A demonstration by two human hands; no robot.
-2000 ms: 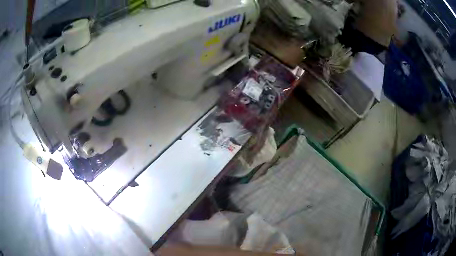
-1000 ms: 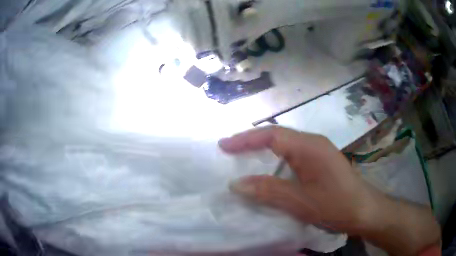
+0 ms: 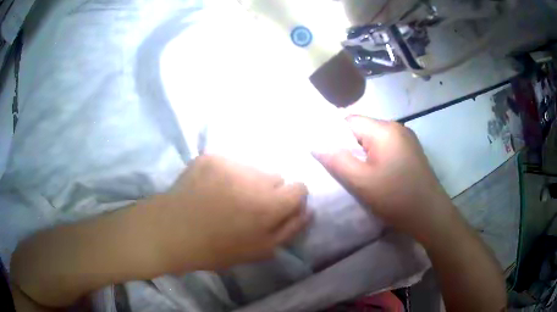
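A large pale grey-white cloth covers the table and looks pure white under the lamp. My left hand lies on the cloth with its fingers curled, gripping a fold of it. My right hand is to the right, thumb and forefinger on the cloth at its right edge; whether they pinch it is lost in the glare. The cream-yellow bar with a blue ring mark and brown rounded end hangs just above my right fingertips. The presser foot area is beside it, with no cloth visibly under it.
The sewing machine body is at the top right. The white table strip runs right of my right hand, with worn patches near a red-pink box. A green-rimmed crate holding pale cloth is at the right, below table level.
My left hand has come into view and onto the cloth. My right hand, open over the cloth before, now touches it nearer the bar's end. The view has moved closer to the needle area.
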